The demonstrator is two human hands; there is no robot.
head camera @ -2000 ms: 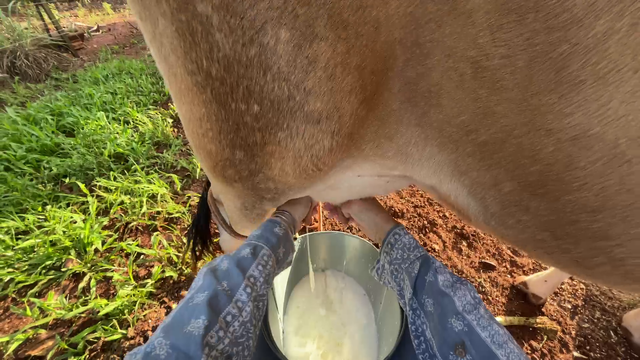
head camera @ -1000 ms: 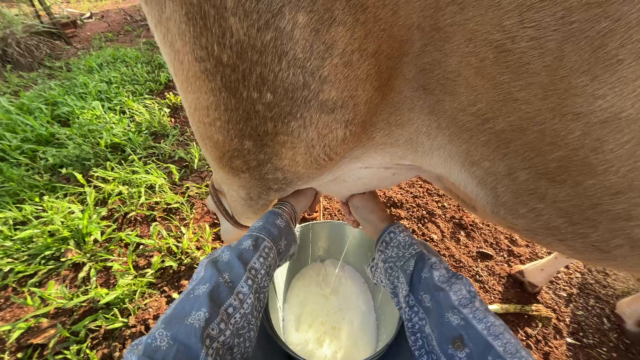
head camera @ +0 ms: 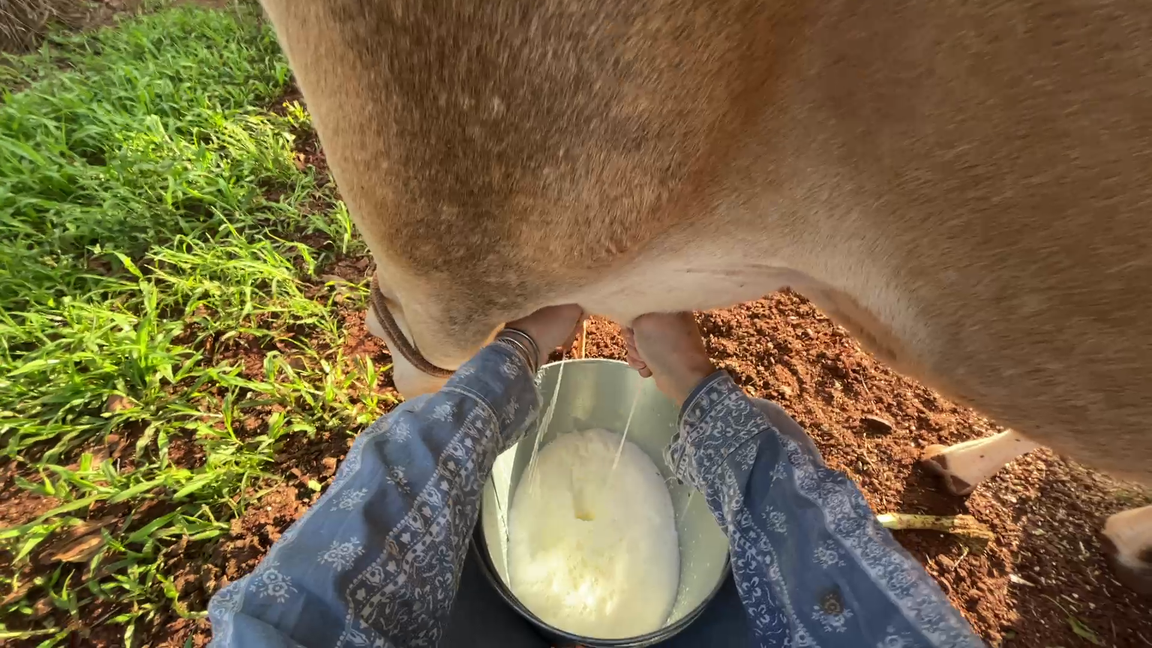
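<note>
A tan cow [head camera: 630,135] stands across the view, its pale udder [head camera: 684,281] low in the middle. Under the udder's left side is my left hand [head camera: 551,328], with thin bangles at the wrist; its fingers are mostly hidden. My right hand [head camera: 664,349] is closed in a fist around a teat, the teat itself covered by the fingers. Thin streams of milk run down from both hands. Below them a metal pail [head camera: 711,549] holds frothy white milk [head camera: 594,540]. Both my forearms, in blue patterned sleeves, reach past the pail's sides.
A brown rope [head camera: 396,335] loops around the cow's hind leg at left. Two hooves [head camera: 952,468] [head camera: 1129,540] stand on red soil [head camera: 810,378] at right, near a short pale stalk [head camera: 936,524]. Green grass [head camera: 162,252] grows at left.
Both hands stay under the udder while the milk streams shift in the pail. The rope on the leg shows more than two seconds ago.
</note>
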